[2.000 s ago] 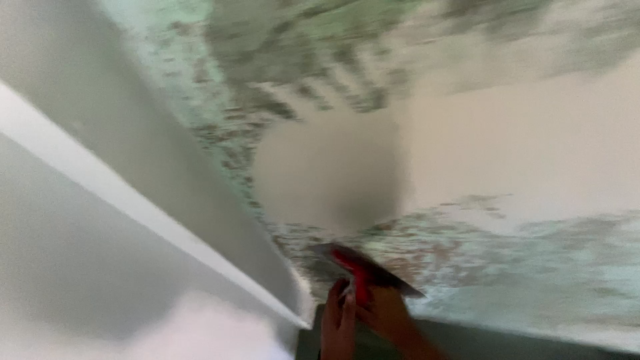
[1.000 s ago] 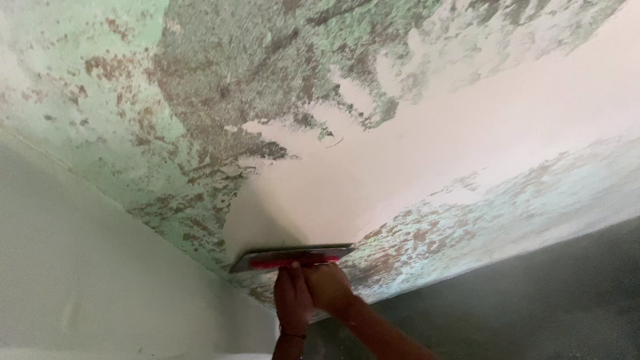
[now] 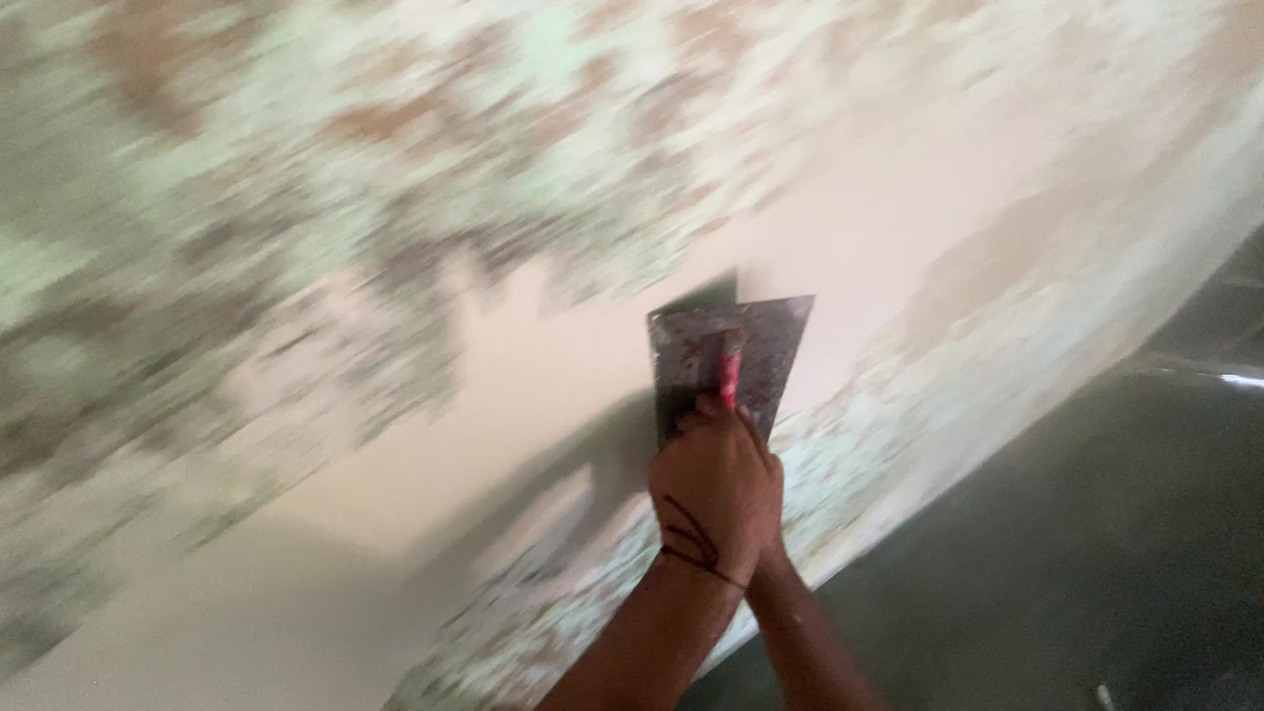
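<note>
A steel plastering trowel [image 3: 780,346] with a red handle, its blade stained, is up against or close below a smooth pale strip of filler [image 3: 553,365] on the ceiling; contact cannot be told. My left hand [image 3: 711,489], with a dark cord round the wrist, is closed at the handle's lower end. Behind it, largely hidden, my right hand [image 3: 774,484] grips the trowel from the right side. The trowel and arms cast a shadow on the filler, down and to the left.
Rough, flaking green and brown paint [image 3: 415,178] borders the strip on both sides, blurred by motion. A dark grey-green wall [image 3: 1007,533] meets the ceiling along a slanting edge at the lower right. A small bright streak shows at the right edge.
A second ago the trowel lay crosswise at the strip's left end, near the pale wall; now its handle points toward me and it is farther along the strip. The view has swung strongly.
</note>
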